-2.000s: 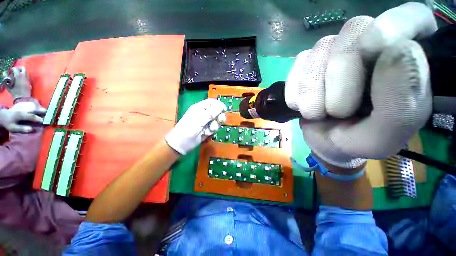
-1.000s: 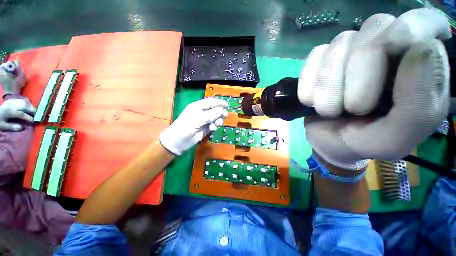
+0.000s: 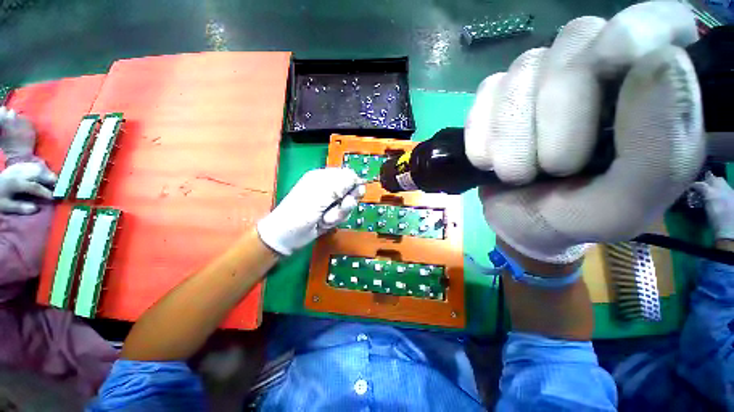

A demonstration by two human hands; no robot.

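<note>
My right hand [image 3: 591, 133], in a white knitted glove with a light blue wrist strap, grips a black electric screwdriver [image 3: 451, 161], large near the camera. Its tip end is over the far circuit board [image 3: 364, 163] in the orange-brown fixture [image 3: 394, 313]. My left hand [image 3: 314, 211], gloved, is beside that board at the fixture's left side, fingertips pinched near the screwdriver's tip; a thin dark item shows at its fingers, too small to name. The middle board [image 3: 398, 220] and near board [image 3: 388, 277] lie in their slots.
A black screw tray [image 3: 350, 100] with tiny silvery screws lies beyond the fixture. Pale green bars [image 3: 96, 261] lie on a red sheet [image 3: 201, 185] at left. Perforated metal strips [image 3: 636, 282] lie at right. Another person's gloved hands show at left, and a gloved hand at far right.
My right hand and the screwdriver have shifted slightly left and toward me. My left fingertips have moved slightly toward me. Another person's hand has appeared at far right.
</note>
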